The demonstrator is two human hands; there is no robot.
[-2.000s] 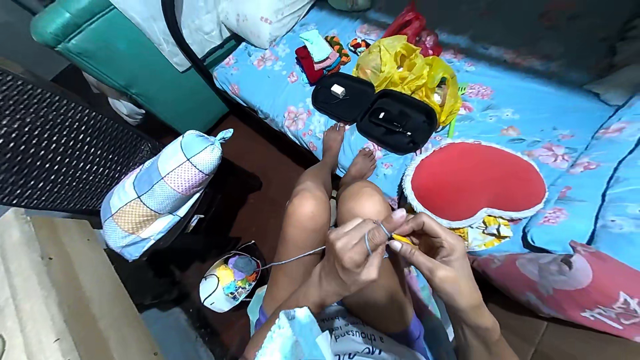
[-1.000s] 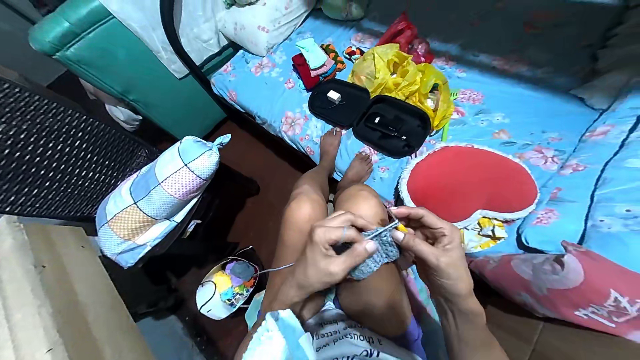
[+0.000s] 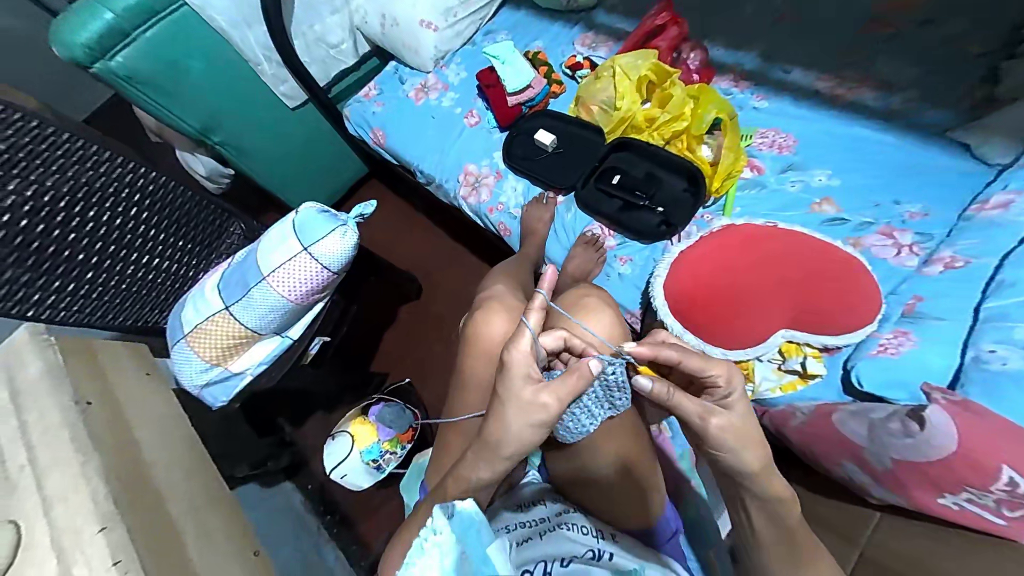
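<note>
Above my lap, my left hand (image 3: 532, 372) pinches a grey crocheted piece (image 3: 594, 404) between thumb and fingers, its index finger raised with grey yarn (image 3: 578, 322) looped around it. My right hand (image 3: 690, 384) grips a crochet hook by its yellow handle (image 3: 645, 371), the tip at the upper right edge of the piece, mostly hidden by fingers. From the left hand the yarn runs down to a grey ball (image 3: 394, 418) in a white container (image 3: 346, 464) that also holds several coloured yarns.
On the blue floral mattress (image 3: 816, 172) lie an open black case (image 3: 640, 188), yellow plastic bags (image 3: 640, 96), folded knitted or crocheted pieces (image 3: 512, 80) and a red heart-shaped cushion (image 3: 768, 288). A patchwork bolster (image 3: 264, 304) stands left, near a cardboard box (image 3: 120, 448). A pink pillow (image 3: 904, 456) lies right.
My left index finger has risen from its bent position and stretches the yarn up from the work. The grey piece, hidden by my hands two seconds ago, shows below them.
</note>
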